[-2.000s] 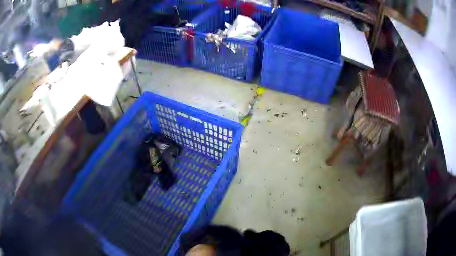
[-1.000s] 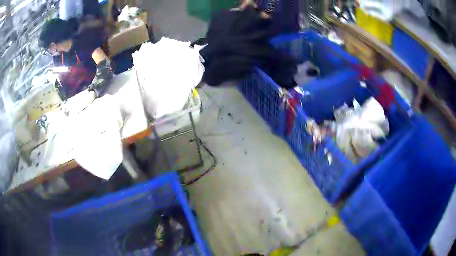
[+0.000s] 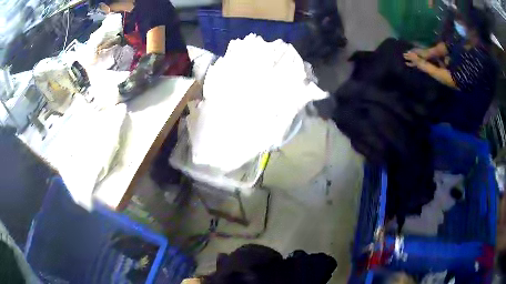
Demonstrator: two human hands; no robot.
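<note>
A bunched black cloth (image 3: 272,267) shows at the bottom edge of the head view, cut off by the frame. A small skin-toned patch lies at its left end, on the bottom edge. It may be part of my left hand, but its fingers and any grip are hidden. My right hand is not seen. A blue crate (image 3: 130,226) stands at the lower left, with dark pieces inside.
A white cloth heap (image 3: 249,105) fills a wire-framed stand mid-view. A person sits at the white-topped table (image 3: 161,105) at left. Another person at right handles black cloth (image 3: 388,111) over blue crates (image 3: 482,194). Floor (image 3: 310,205) shows between.
The view has swung left and forward. The stand and right-hand person have come into fuller view, the near crate has shifted lower left, and the black bundle shows again at the bottom.
</note>
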